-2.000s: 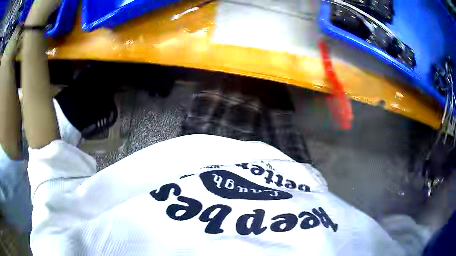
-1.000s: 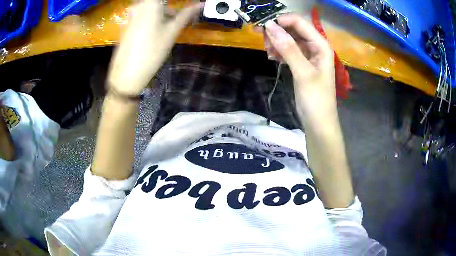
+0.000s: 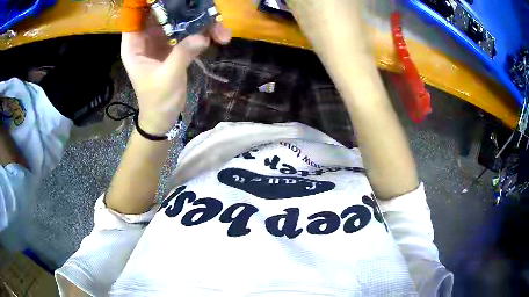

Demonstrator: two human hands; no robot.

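My left hand (image 3: 162, 66) is shut on a dark camera module (image 3: 188, 14) with shiny metal parts at its corners, held over the bench edge at the top left. An orange finger cot (image 3: 133, 15) shows at that hand. A thin grey lead (image 3: 210, 72) hangs below it, and a small white connector plug (image 3: 267, 87) shows over my dark lap. My right forearm reaches up past the top edge of the picture. My right hand is cut off and blurred there, so its fingers and anything in them are hidden.
The yellow-orange bench edge (image 3: 255, 30) crosses the top. A blue tray (image 3: 449, 26) with dark modules lies at the right, with loose leads (image 3: 513, 148) hanging beyond it. A red strap (image 3: 410, 75) hangs over the edge. Another person's white sleeve (image 3: 43, 125) is at the left.
My left hand has come back from the far left and now holds the dark module. My right hand, which held a board, has moved up out of the picture. The white square plate is out of view.
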